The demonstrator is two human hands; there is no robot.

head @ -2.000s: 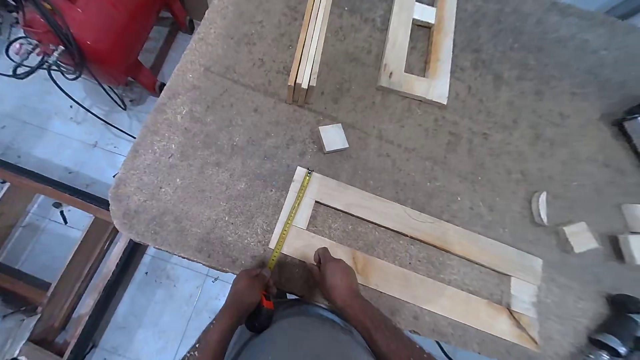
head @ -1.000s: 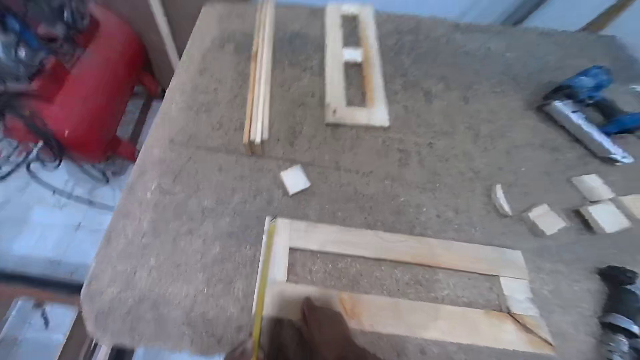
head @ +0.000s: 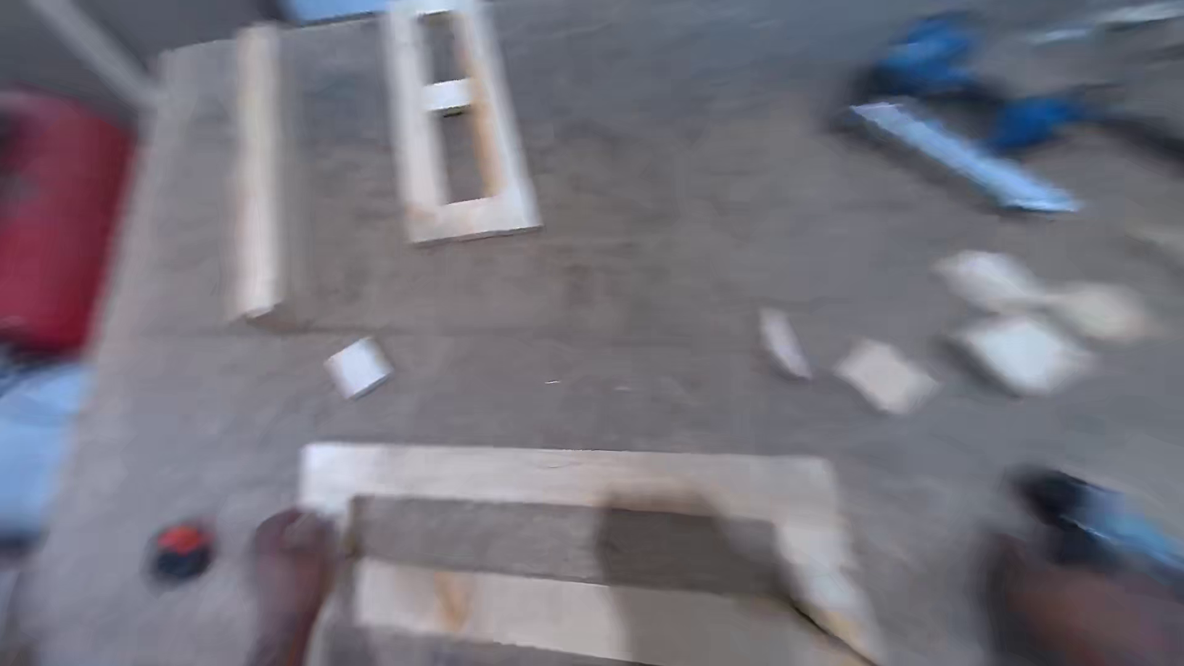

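Observation:
A rectangular wooden frame (head: 564, 476) lies flat at the near side of the table. My left hand (head: 294, 573) is at the frame's left end; blur hides whether its fingers grip the wood. The tape measure (head: 182, 552), black and orange, rests on the table left of that hand. At the lower right, my right hand (head: 1082, 601) is beside a black and blue power tool (head: 1096, 518), seemingly touching it, but blur hides the fingers. A shadow falls across the frame's right half.
Farther back are a smaller wooden frame (head: 472, 220), wood strips (head: 259, 176) and a small wood block (head: 359, 367). Several wood offcuts (head: 1022, 351) lie at the right, below a blue nail gun (head: 967, 157). A red tank (head: 55, 222) stands beyond the table's left edge.
The tape measure has left the frame's left end and lies on the table, its blade no longer seen across the wood. My right hand has moved right, to the power tool. The view has shifted.

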